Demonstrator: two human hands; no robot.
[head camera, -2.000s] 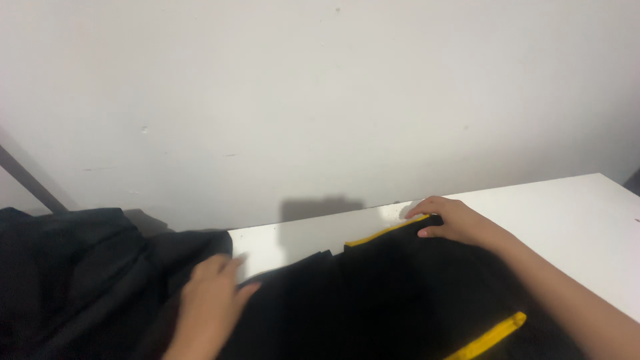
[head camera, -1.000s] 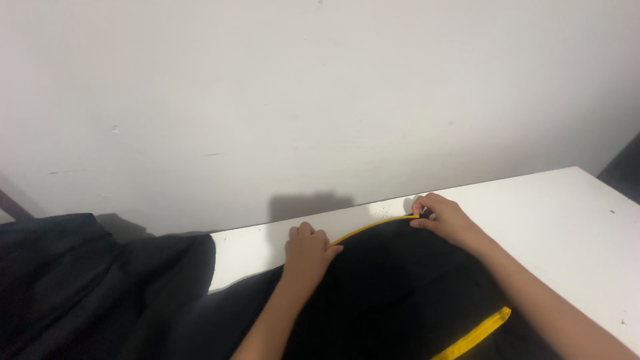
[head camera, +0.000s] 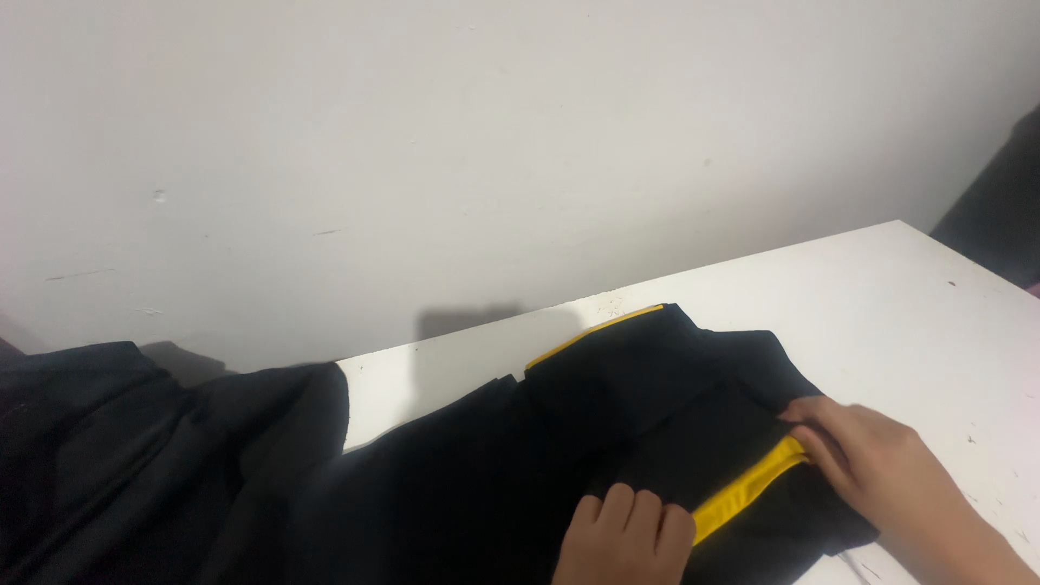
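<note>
A black fabric garment (head camera: 422, 479) lies spread over a white table. Yellow trim (head camera: 597, 333) runs along part of its far edge. Nearer to me, a wider yellow strip (head camera: 743, 494) crosses the black cloth at a slant. My left hand (head camera: 630, 532) rests with curled fingers on the cloth at the strip's lower left end; whether it grips the cloth is hard to tell. At the strip's upper right end, my right hand (head camera: 861, 455) pinches the black cloth beside the yellow between thumb and fingers.
More black fabric (head camera: 106, 431) is heaped at the left. The white table (head camera: 861, 284) meets a pale, scuffed wall (head camera: 487, 146) along its far edge. Something dark (head camera: 995, 203) stands beyond the table's right corner.
Both hands have left the yellow-trimmed far edge and come nearer to me, down to the wider yellow strip. The left has also moved rightward. The far edge now lies free, with a step in it.
</note>
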